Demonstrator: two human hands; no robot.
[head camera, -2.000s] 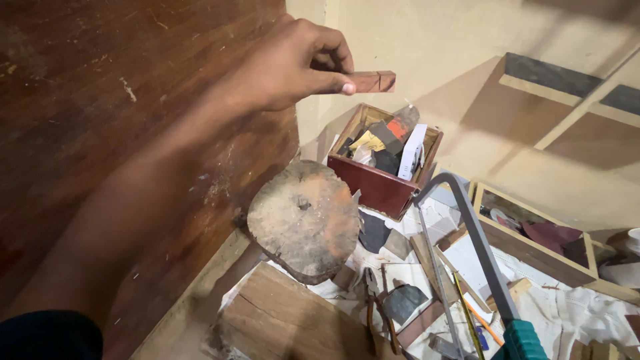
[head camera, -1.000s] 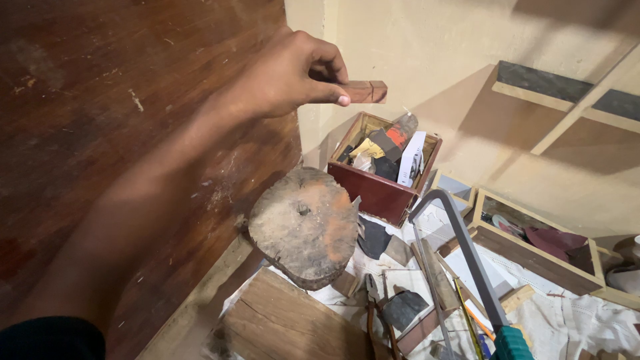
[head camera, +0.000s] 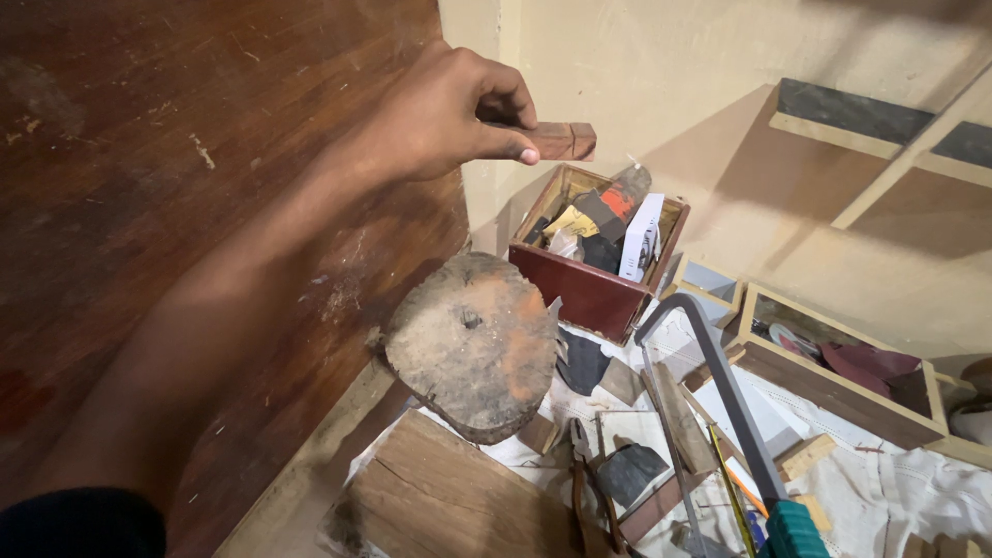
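Note:
My left hand (head camera: 465, 116) reaches in from the left and pinches a small reddish-brown wooden block (head camera: 570, 141) between thumb and fingers. A dark cut line crosses the block near its free end. The block is in the air above a dark red wooden box (head camera: 577, 291). At the lower right stands a hacksaw (head camera: 725, 372) with a grey frame and a teal handle (head camera: 794, 531); whatever holds the handle is outside the picture. My right hand is not visible. Below my left hand lies a round log slab (head camera: 473, 349) with a small hole and orange stains.
A thick wooden board (head camera: 457, 496) lies below the slab. Pliers (head camera: 581, 473), a yellow folding rule or tape (head camera: 728, 488) and wood offcuts (head camera: 806, 457) rest on white cloth. An open wooden tray (head camera: 845, 387) stands by the wall. A brown wooden panel (head camera: 194, 194) borders the left side.

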